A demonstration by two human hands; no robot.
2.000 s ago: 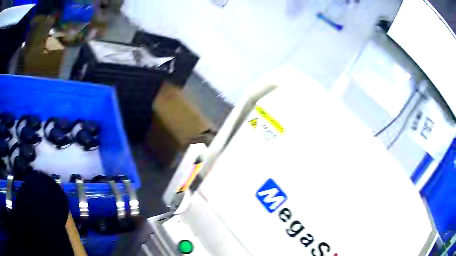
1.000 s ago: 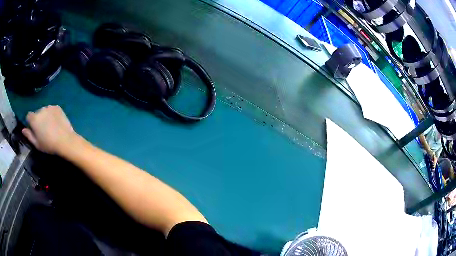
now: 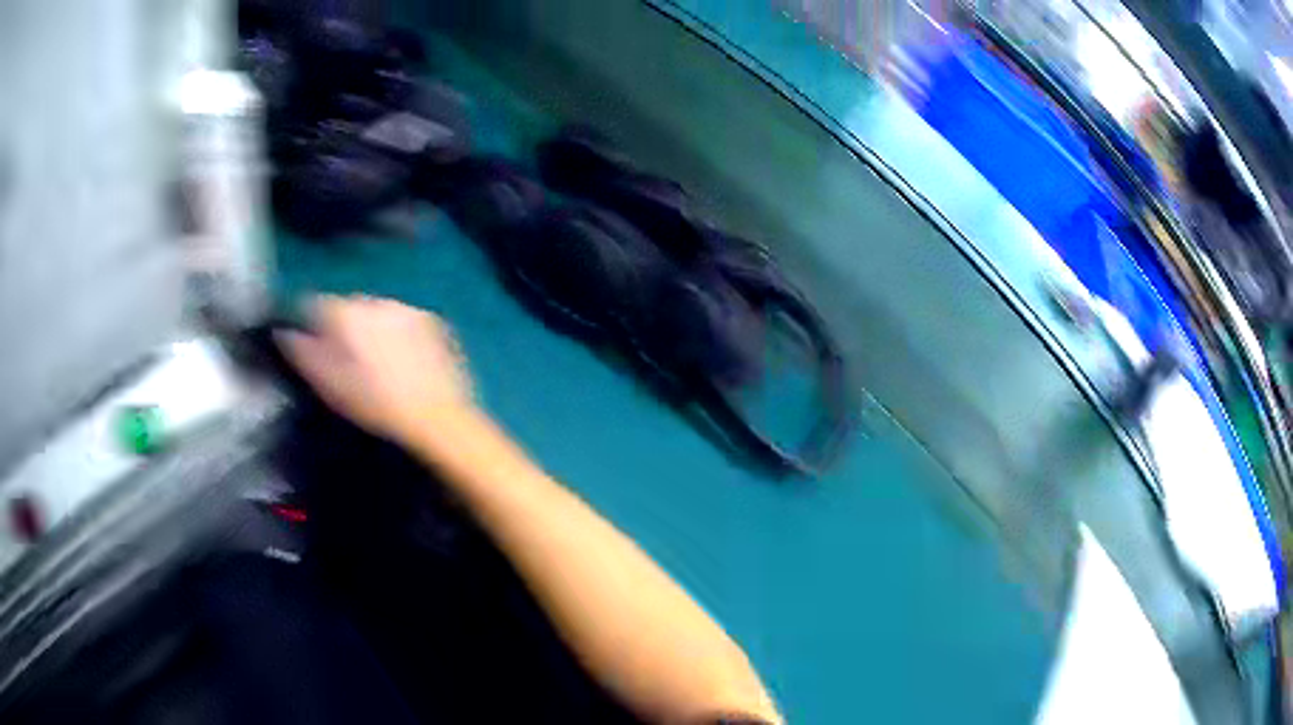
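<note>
My right hand (image 3: 380, 361) is bare and blurred, beside the right edge of the off-white test box (image 3: 92, 213). Its fingers look curled near a dark shape at the box's corner; whether it holds anything cannot be told. My left hand is out of the picture. Several black headphones (image 3: 638, 305) lie in a row on the green bench top (image 3: 908, 567) beyond my hand, and the nearest headband loop points right. More black headphones (image 3: 348, 142) are bunched at the upper left of the bench.
A green button (image 3: 142, 429) and a dark red button (image 3: 26, 518) are on the box's front ledge. White paper (image 3: 1113, 637) lies on the bench at lower right. A blue bin or panel (image 3: 1021, 156) and blurred shelving are beyond the bench's far edge.
The view has swung from the blue tote and chamber lid to the bench, then partly back left. The box and its buttons now show at left; my right hand remains near the box's edge.
</note>
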